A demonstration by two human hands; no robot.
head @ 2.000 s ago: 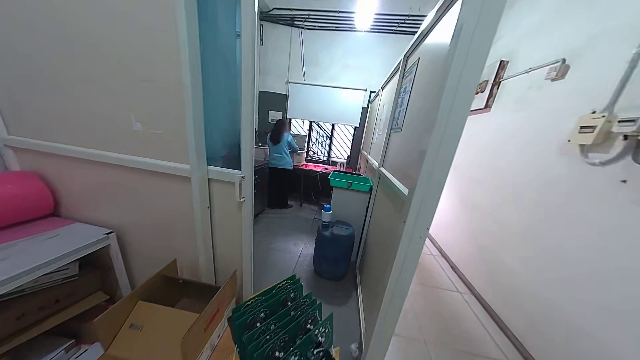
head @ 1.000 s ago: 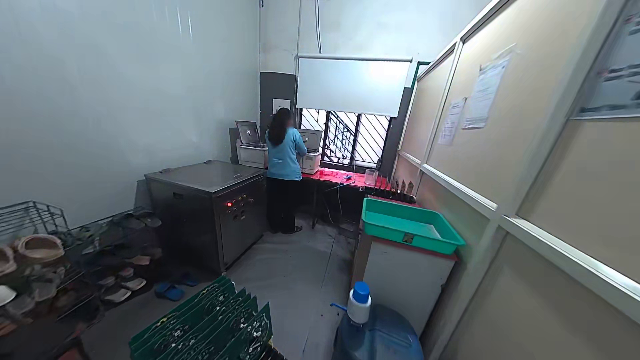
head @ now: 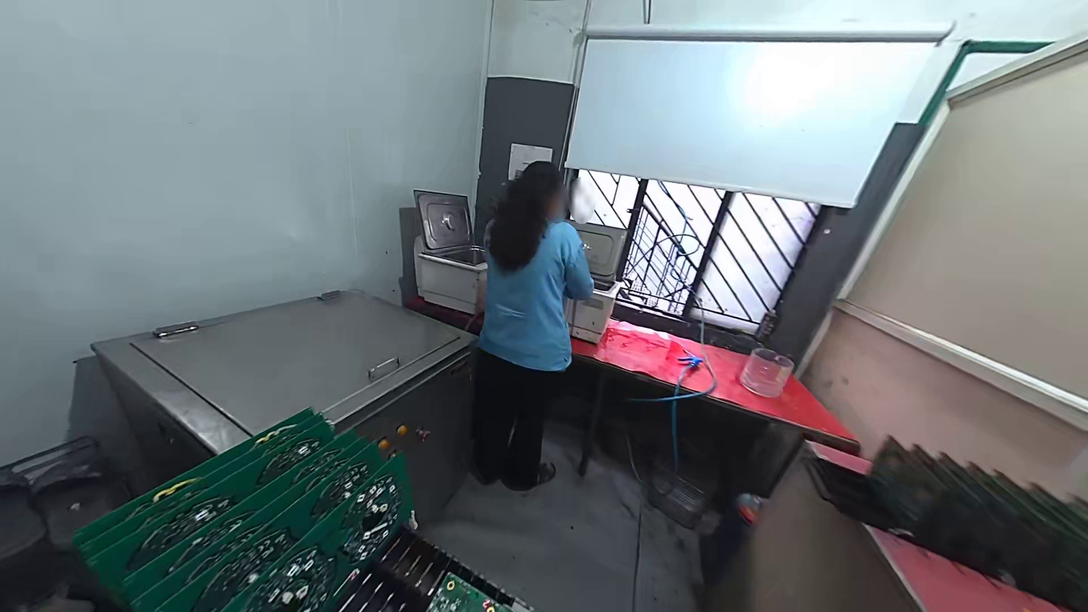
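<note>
Several green printed circuit boards [head: 255,510] stand on edge, side by side, at the lower left of the head view. They sit in a black slotted rack [head: 408,565], whose slots show at the bottom edge. A smaller green board [head: 463,595] is at the rack's right part. Neither my left hand nor my right hand shows, so how the rack is held is hidden.
A steel cabinet [head: 297,357] with a hinged lid is at left. Ahead, a person [head: 531,297] stands at a red-topped table [head: 654,361] with lidded tanks [head: 450,280]. More boards [head: 977,501] stand racked at right. A blue air hose [head: 676,425] hangs down.
The view has moved forward through the doorway into the room, past the green tray and blue water container. The boards have come along at the bottom of the view.
</note>
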